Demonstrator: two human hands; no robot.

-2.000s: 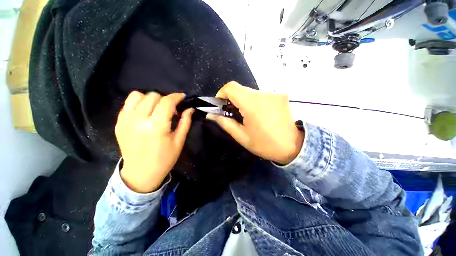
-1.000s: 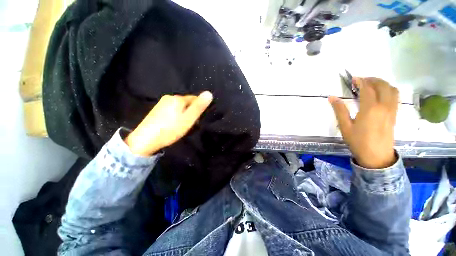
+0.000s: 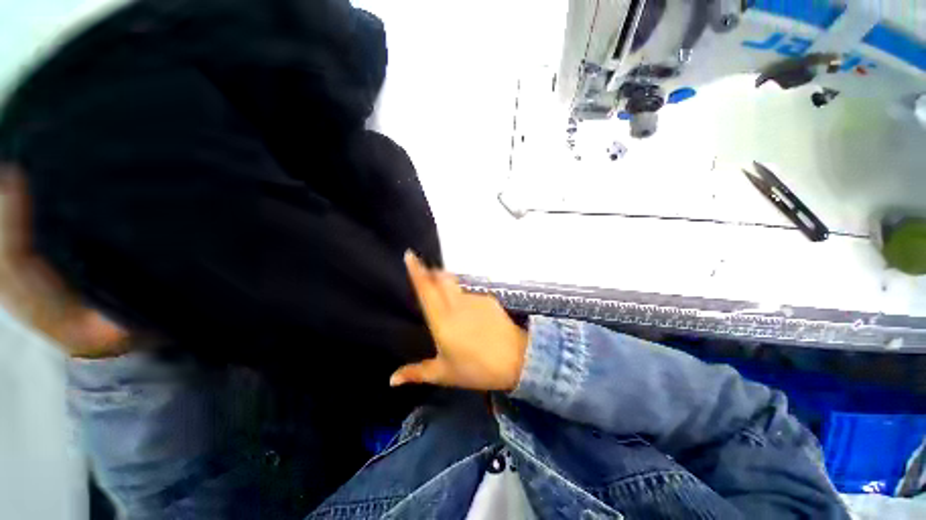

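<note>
The black jacket [image 3: 244, 213] lies bunched over the left side of the table and down to the lap. My left hand [image 3: 46, 279] is at the far left edge of the picture, blurred and partly cut off, against the jacket's left side; its fingers are partly hidden, so its grip cannot be told. My right hand [image 3: 462, 330] rests against the jacket's near right part, thumb and fingers spread apart. The thread snips [image 3: 787, 201] lie on the machine bed to the right, blades pointing up-left, out of both hands.
The white sewing machine head [image 3: 792, 51] with blue markings stands at upper right over the white machine bed [image 3: 630, 244]. A green round object [image 3: 904, 245] is at the bed's right end. A blue crate [image 3: 868, 447] is at lower right, below the table's front edge.
The snips have left my right hand and lie on the machine bed. My right hand has moved left to the jacket. My left hand has moved to the far left. The jacket has shifted left and changed shape.
</note>
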